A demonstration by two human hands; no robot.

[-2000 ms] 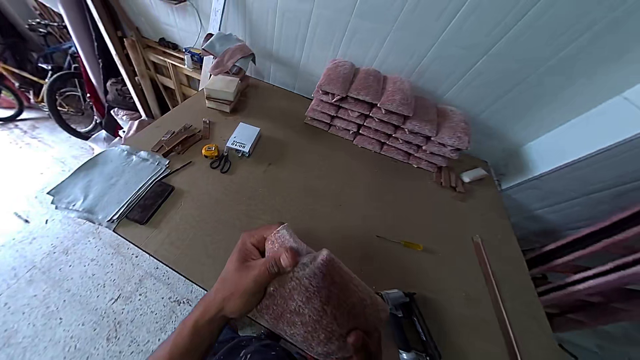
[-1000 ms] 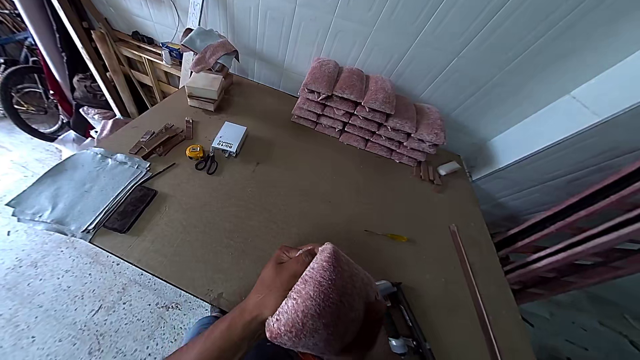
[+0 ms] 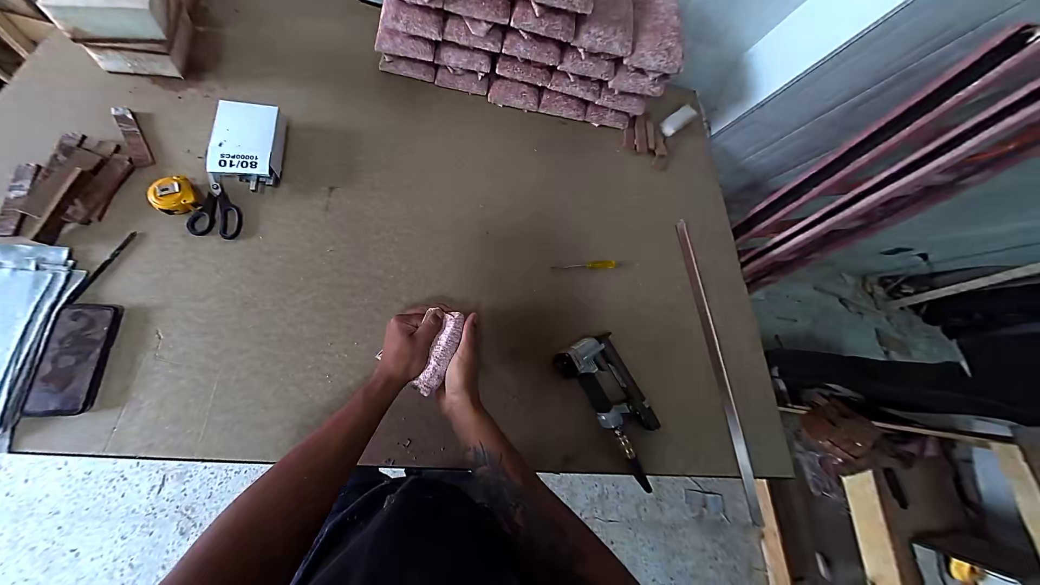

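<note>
Near the front edge of the brown table, a pink fuzzy fabric-covered pad is gripped between both hands. My left hand closes around its left side, thumb on top. Against its right side lies my right hand, with the palm along the pad and the fingertips pointing away. A pneumatic staple gun rests on the table to the right of my hands. Beyond it lies a yellow-handled screwdriver. Similar pink pads are stacked at the back.
Black-handled scissors, a yellow tape measure and a white box of staples sit at the left. Nearby are wood scraps, grey fabric sheets and a phone. A long thin strip overhangs the front edge at right.
The pad, earlier held up with its broad face showing, is now seen narrow side up between my hands. The right hand, mostly hidden before, shows plainly. The view has tilted down and shifted right.
</note>
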